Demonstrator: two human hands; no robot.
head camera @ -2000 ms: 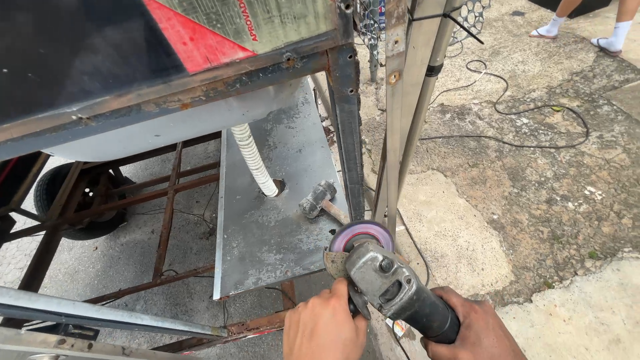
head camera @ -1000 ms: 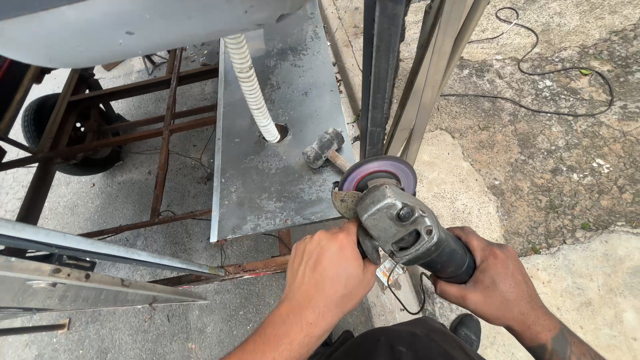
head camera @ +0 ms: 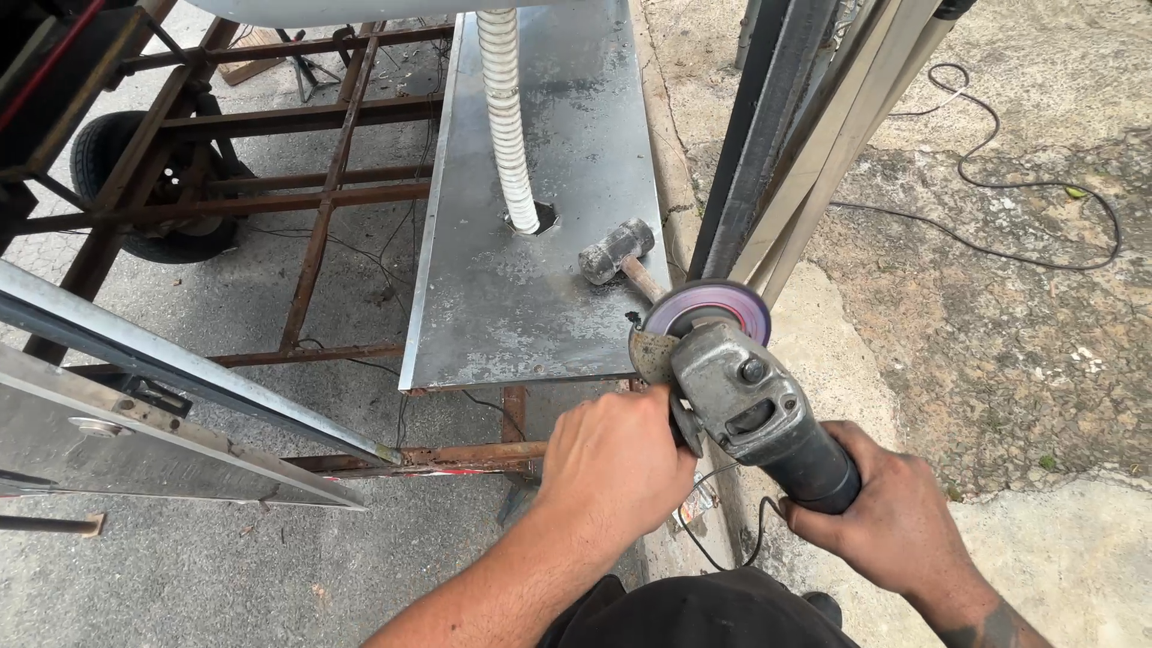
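An angle grinder (head camera: 747, 387) with a purplish disc (head camera: 711, 310) is held in front of me, the disc pointing away. My left hand (head camera: 616, 454) is closed around its side handle, near the metal guard. The rear of the grinder's dark body is gripped by my right hand (head camera: 886, 517). Just beyond the disc, a mallet (head camera: 617, 251) with a dark head lies on a grey sheet-metal panel (head camera: 558, 306), its handle partly hidden behind the disc. A white corrugated hose (head camera: 506, 126) runs down into a hole in that panel.
Rusty steel frame bars (head camera: 337, 193) and a wheel (head camera: 153, 189) are at the left. Upright metal posts (head camera: 765, 153) stand just beyond the disc. A metal-edged panel (head camera: 162, 432) juts in at lower left. A black cable (head camera: 981, 180) lies on the concrete at right.
Both hands keep their hold on the grinder. The view has tilted down, so the red-and-green panel seen two seconds ago is out of sight.
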